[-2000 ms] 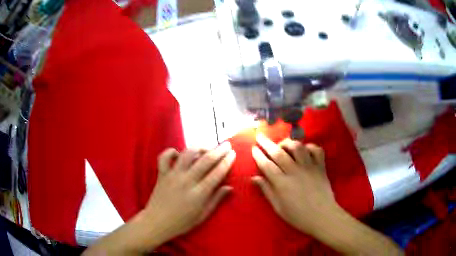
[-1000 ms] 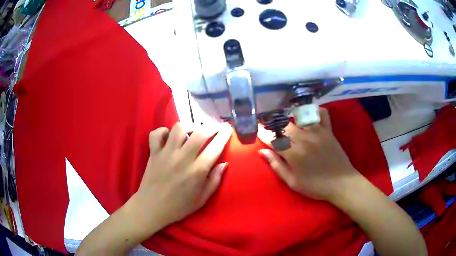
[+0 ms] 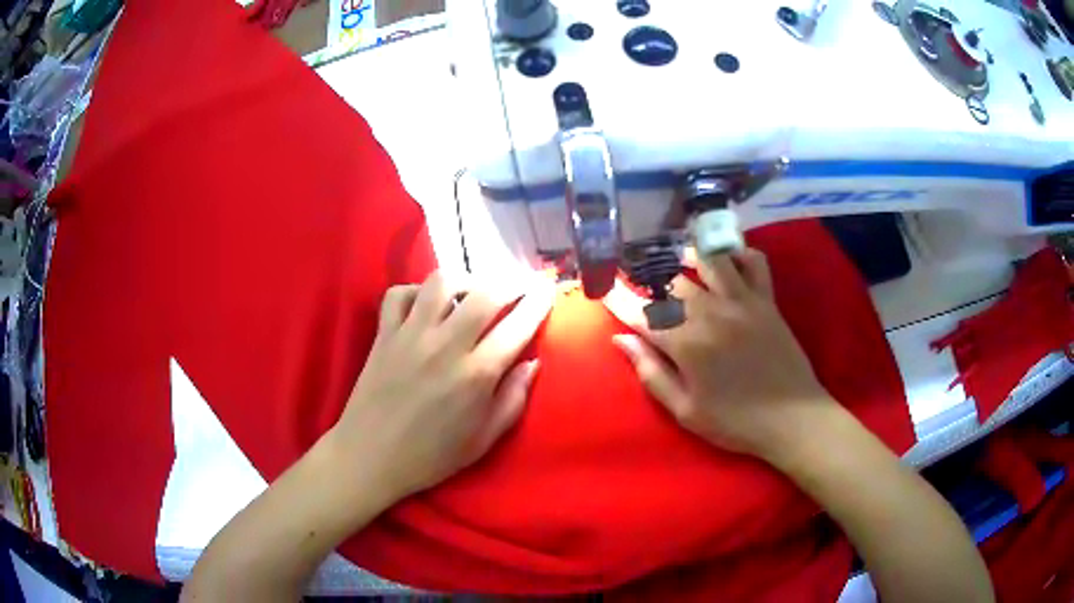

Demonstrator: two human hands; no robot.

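A large red fabric panel [image 3: 224, 224] covers the left of the white table and runs under both hands to the front edge. My left hand [image 3: 442, 371] lies palm down on the cloth left of the needle area, fingertips in the lamp's glare. My right hand [image 3: 730, 365] rests on the cloth at the right, its fingers partly hidden behind the tension assembly [image 3: 713, 212]. The white sewing machine head [image 3: 660, 112] with a shiny metal guard [image 3: 591, 206] stands above. Glare and the guard hide the needle and presser foot.
A dark phone [image 3: 868, 245] lies on the machine bed behind the cloth. A ragged red scrap [image 3: 1013, 336] lies at the right. A blue crate [image 3: 989, 512] with red pieces is below the table. Printed tape [image 3: 351, 21] runs along the far edge.
Since two seconds ago, my right hand has moved outward and partly behind the tension assembly, and the red cloth has spread and bunched toward the front. The camera view has shifted closer to the machine.
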